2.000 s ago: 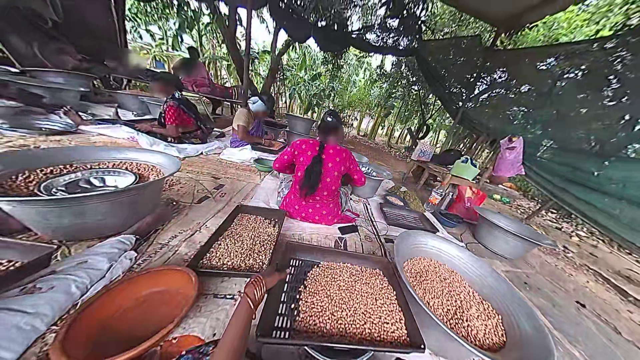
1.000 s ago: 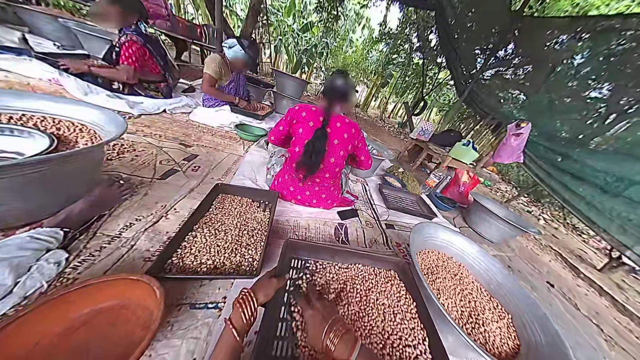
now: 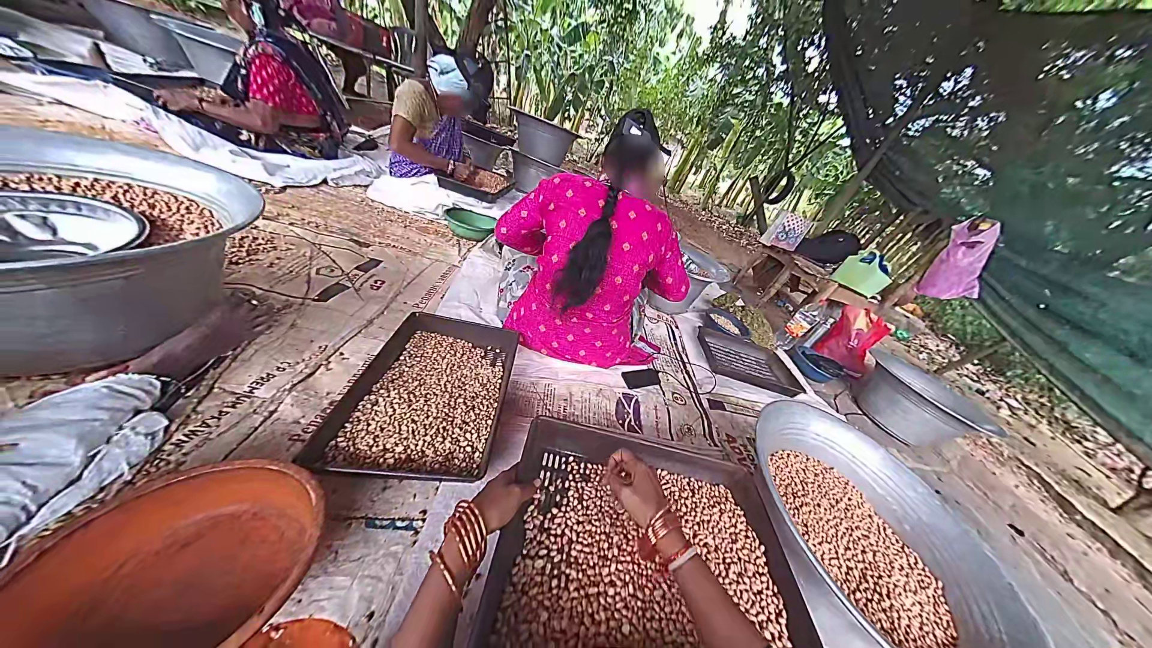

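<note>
A black slotted plastic tray [image 3: 621, 434] lies in front of me, spread with small tan nuts or seeds [image 3: 585, 558]. My left hand [image 3: 502, 497] rests on the tray's left rim, its fingers at the edge. Over the upper part of the same tray is my right hand [image 3: 633, 486], fingers curled together around something small and dark that I cannot identify. Both wrists wear bangles. To the left lies a second black tray [image 3: 310, 450] of paler nuts or seeds. At the right, a wide metal basin [image 3: 954, 522] holds more of them.
An orange-brown bowl [image 3: 162, 558] stands at lower left, below a large metal tub [image 3: 108, 306] holding a steel plate [image 3: 67, 220]. A person in pink [image 3: 594, 270] sits just ahead; other people sit farther left. Printed sacks [image 3: 360, 297] cover the ground. A green net [image 3: 1062, 225] hangs at right.
Two seconds ago only my left hand showed, at the tray's rim. My right hand then came in low over the nuts or seeds, and is now raised with its fingers curled.
</note>
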